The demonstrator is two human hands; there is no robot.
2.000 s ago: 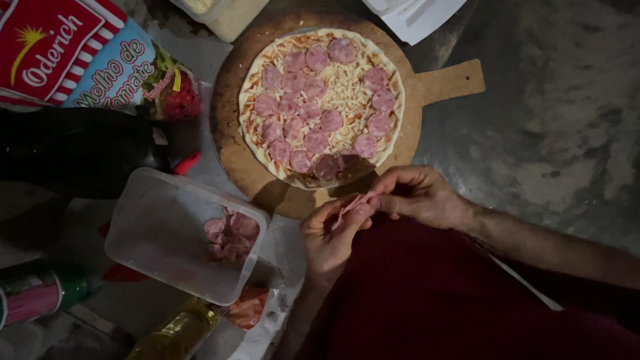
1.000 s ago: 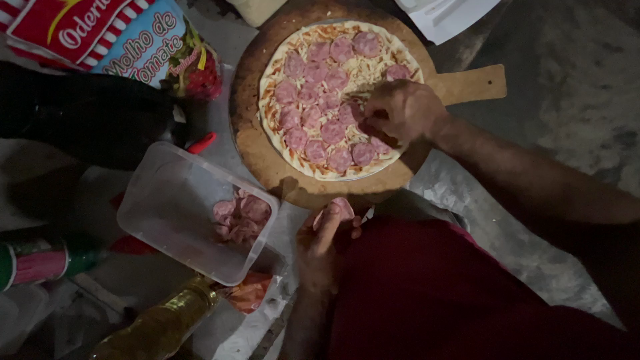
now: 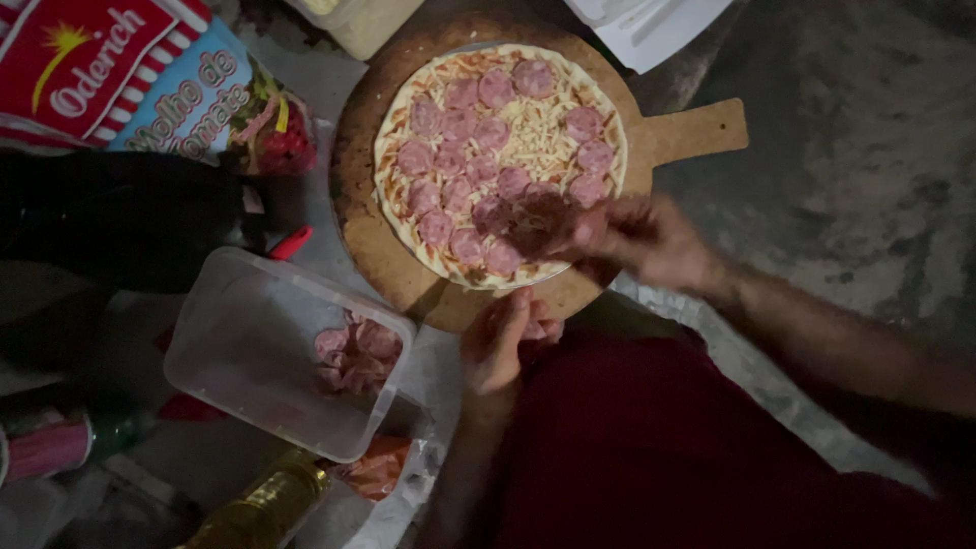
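Note:
An uncooked pizza with sauce, grated cheese and several sausage slices lies on a round wooden pizza board whose handle points right. Near the pizza's lower right edge, my right hand holds a sausage slice between its fingertips; the hand is blurred and casts a shadow on the toppings. My left hand is at the board's lower edge, its fingers curled around sausage slices. To its left, a clear plastic container has more sausage slices at its right end.
An Oderich tomato sauce pouch lies at upper left, above a dark bottle with a red item by its neck. A gold-coloured bottle is at lower left. A tub and white container stand behind the board.
Two seconds ago both hands were together below the board; my right hand then reached over the pizza's right side and is now at its lower right edge. My left hand stays below the pizza.

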